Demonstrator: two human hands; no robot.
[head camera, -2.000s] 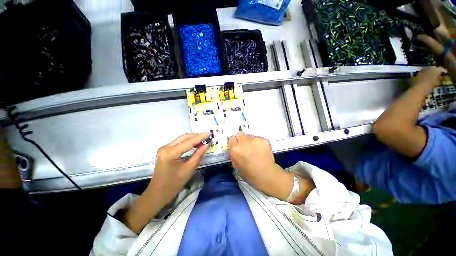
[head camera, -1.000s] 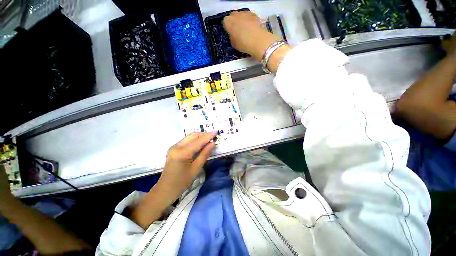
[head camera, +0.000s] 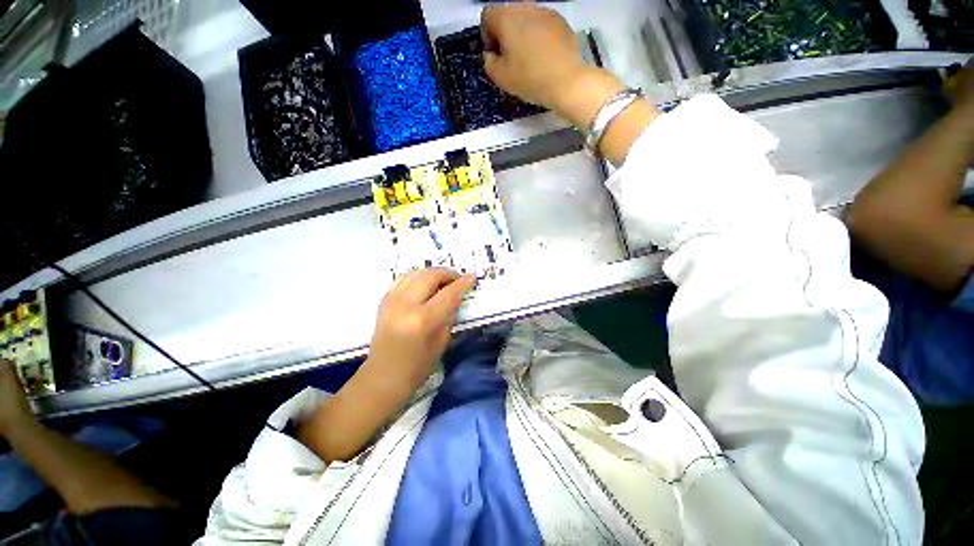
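A pale cream PCB panel (head camera: 440, 229) of two matching halves lies in the channel, with yellow and black parts along its far edge. My left hand (head camera: 421, 307) is over the panel's near edge, thumb and fingertips close together; I cannot tell whether a part is between them. My right hand (head camera: 534, 55) is over the right small bin (head camera: 470, 85), fingers bent and partly hidden, and what it holds does not show. The bin has small dark leaded components. The middle bin holds blue components (head camera: 399, 87). The left bin holds dark components (head camera: 299, 111) with silvery glints.
A metal rail (head camera: 320, 363) runs along the channel's near side. A black cord (head camera: 134, 328) crosses at left, beside a dark device (head camera: 101, 354) and another board (head camera: 26, 339) with a person's arm. A large black bin (head camera: 107, 133) stands far left. Another person's arm (head camera: 916, 208) is at right.
Since two seconds ago, my right hand has moved from the panel to the right bin. In the last second it shifted slightly away from me. The board at far left shows more fully.
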